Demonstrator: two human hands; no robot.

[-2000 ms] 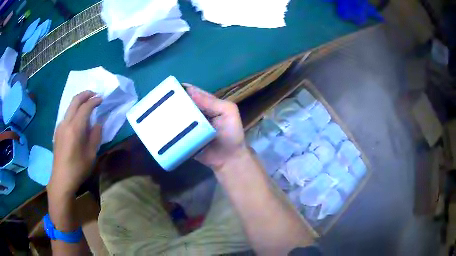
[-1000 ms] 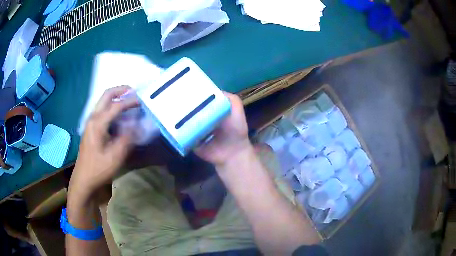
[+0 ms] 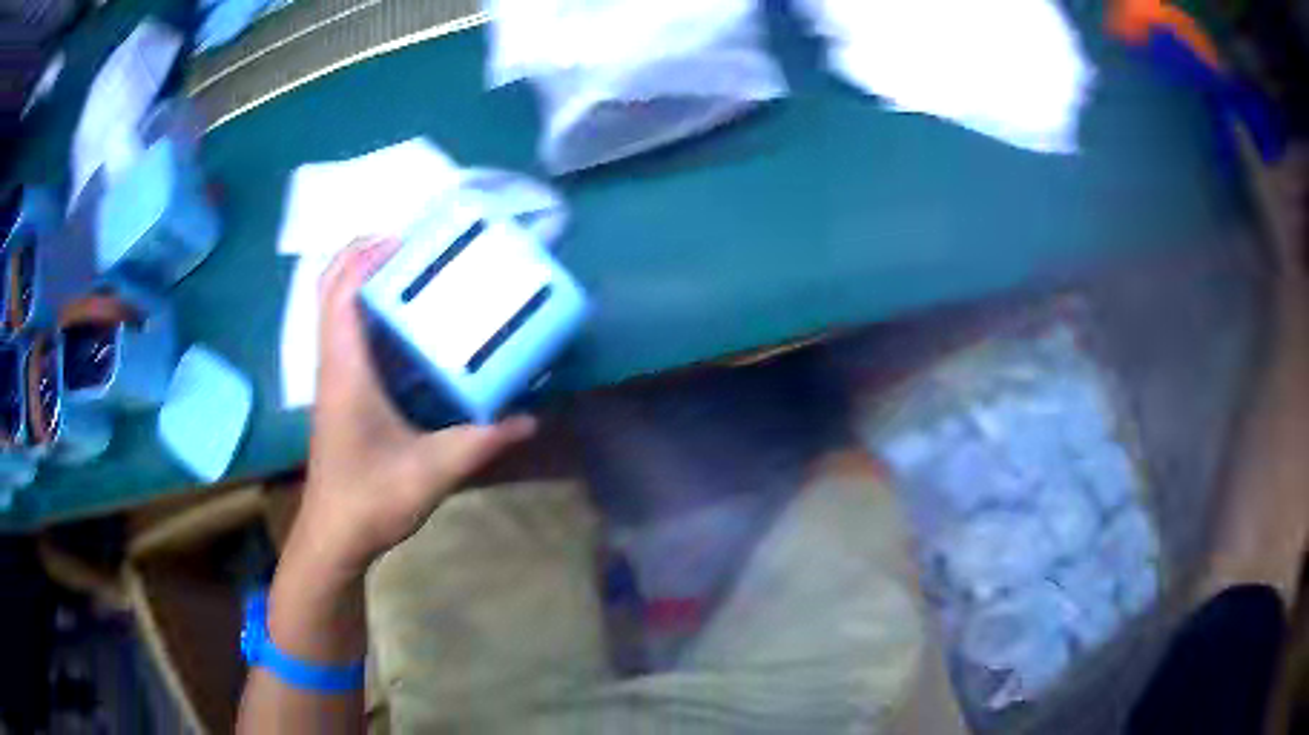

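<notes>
A light-blue speaker (image 3: pixel 474 313) is in my left hand (image 3: pixel 376 417), with the base and its two dark parallel bars facing up. My left fingers and thumb are around its left and lower sides. White thin bags (image 3: pixel 373 194) lie on the bench behind and left of the speaker; one edge touches or passes behind it. My right forearm (image 3: pixel 1252 488) is blurred along the right edge, above a dark sleeve. My right hand is blurred or cut off there, near the deep blue cloth (image 3: pixel 1220 94), and its grip cannot be made out.
The green bench (image 3: pixel 861 216) bears a white bag (image 3: pixel 632 72), a white stack (image 3: pixel 962 65), an orange item (image 3: pixel 1160 22) and a slotted strip (image 3: pixel 338 50). Light-blue housings (image 3: pixel 151 216) and a loose cover (image 3: pixel 205 414) are at left. Bagged pieces (image 3: pixel 1034 503) fill a floor carton at right.
The speaker has passed from my right hand to my left. My right arm has swung to the far right. The view has shifted, showing more bench at right, with the orange item.
</notes>
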